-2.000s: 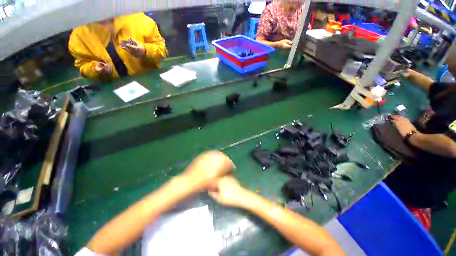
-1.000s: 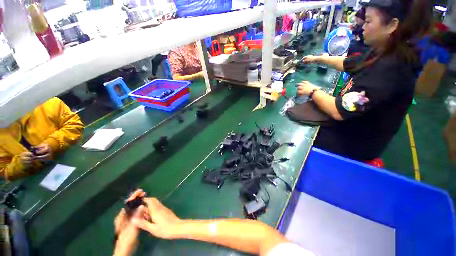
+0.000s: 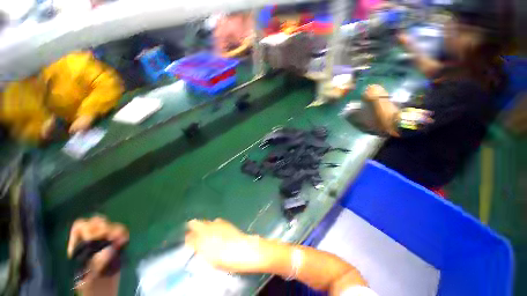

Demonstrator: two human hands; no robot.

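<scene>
The picture is blurred. My left hand [image 3: 97, 248] is at the lower left, closed around a black power adapter [image 3: 92, 254]. My right hand [image 3: 216, 240] is bare and reaches in from the lower right, over the upper edge of the stack of clear bags [image 3: 167, 274] at the bottom. Its fingers point down and left; blur hides whether they pinch a bag. A loose heap of black adapters with cords [image 3: 294, 156] lies on the green bench to the right of my right hand.
A large blue bin [image 3: 468, 243] with a pale sheet stands at the bench edge, right. Dark adapters lie on the conveyor [image 3: 144, 185]. Across it are a blue and red basket [image 3: 208, 75], white sheets [image 3: 137, 110] and a person in yellow. Another person works at right.
My hands, together on the black adapter one second ago, have parted. The left has gone left with the adapter; the right is now over the bags. The bags have come into view at the bottom.
</scene>
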